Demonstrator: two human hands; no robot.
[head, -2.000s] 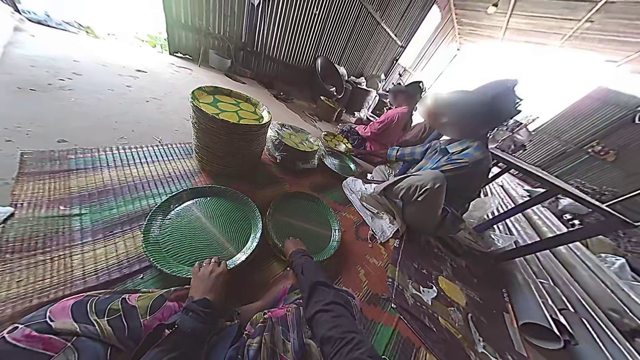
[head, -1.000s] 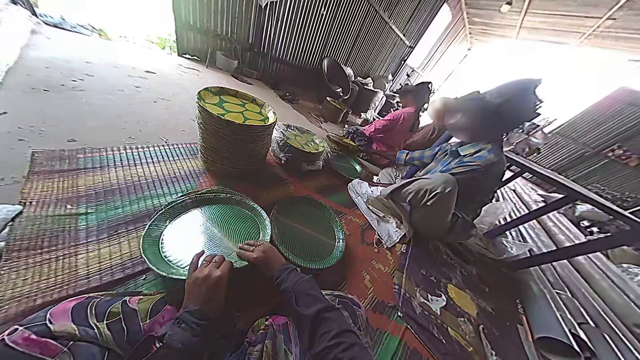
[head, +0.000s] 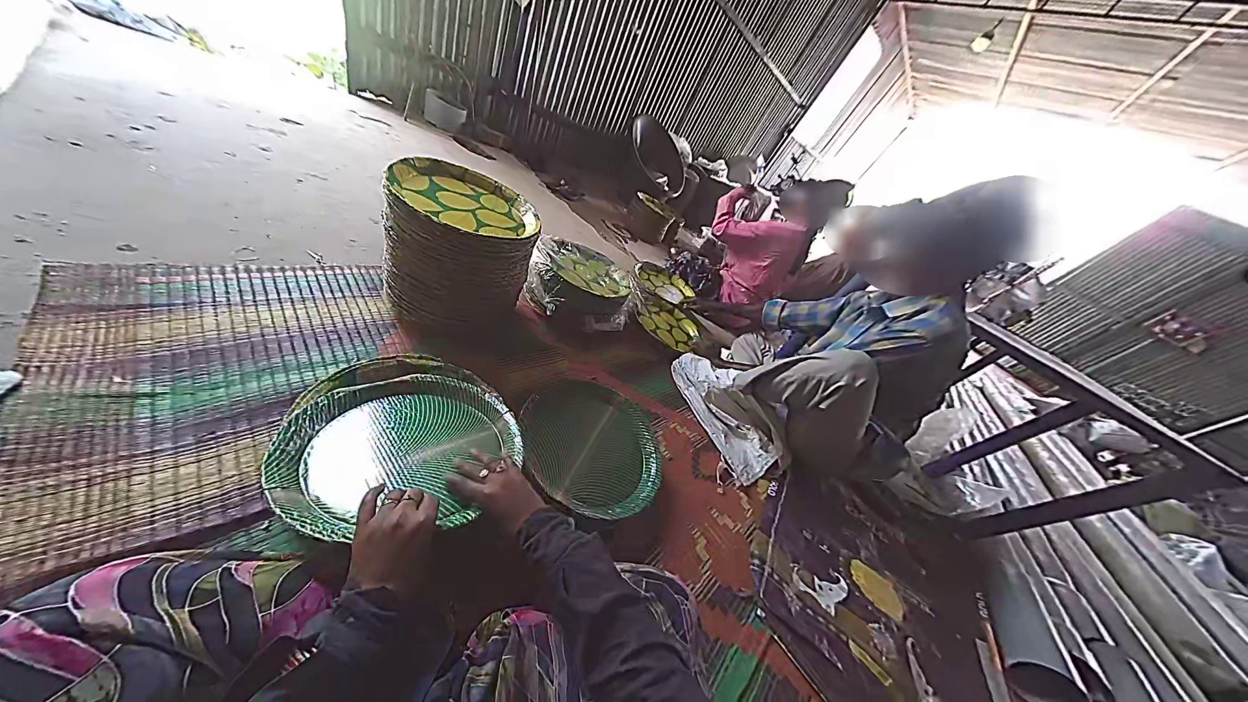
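A shiny green ribbed round plate (head: 390,448) is in front of me, its rim offset over other round pieces beneath it. My left hand (head: 393,536) grips its near rim, fingers over the edge. At the rim's right side, my right hand (head: 495,487) holds on with its fingers over the inner surface; its thumb is hidden. Just right of this, a second green round plate (head: 591,448) lies on the mat. Beyond them rises a tall stack of round plates (head: 458,253), the top one green with yellow ovals. A plastic-wrapped stack of similar plates (head: 585,278) stands beside it.
A striped woven mat (head: 195,390) covers the floor at left. At right sits a person in a checked shirt (head: 858,322), by patterned plates (head: 668,322); a person in pink (head: 760,253) sits behind. A dark metal frame (head: 1082,390) and long pipes (head: 1102,546) lie farther right.
My right hand has moved left from the right-hand plate to the left one. The left plate's rim now sits visibly apart from those beneath. The person in the checked shirt now has yellow-patterned plates showing.
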